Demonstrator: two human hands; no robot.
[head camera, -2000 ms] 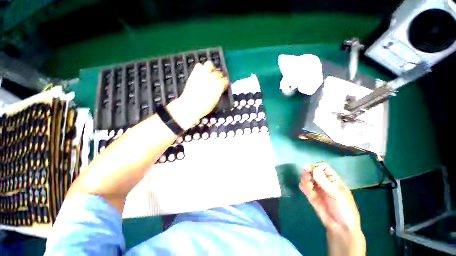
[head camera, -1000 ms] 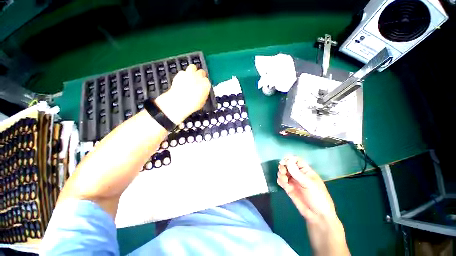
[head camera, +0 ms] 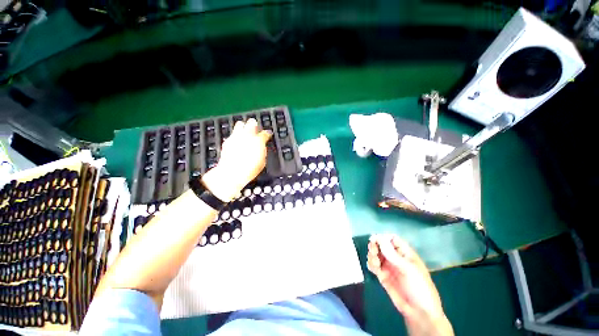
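My left hand, with a black wristband, is over the right half of the black tray, its fingertips down at a channel; what they touch is hidden. The tray's long channels hold many small black parts. The tray lies on the back of a white sheet. Rows of black parts with pale round ends stand on the sheet before the tray and to its right. My right hand is right of the sheet over the green mat, fingers curled together; I cannot tell if it holds anything.
Stacked part layers stand at the left. A white cloth lies behind the clamp fixture's left side. The clamp fixture has raised metal arms and a cable. A white air blower stands behind it. A metal frame is at lower right.
My left hand has moved left from the tray's right-end channels, where parts now show at the right. My right hand stays right of the sheet. The camera view has shifted.
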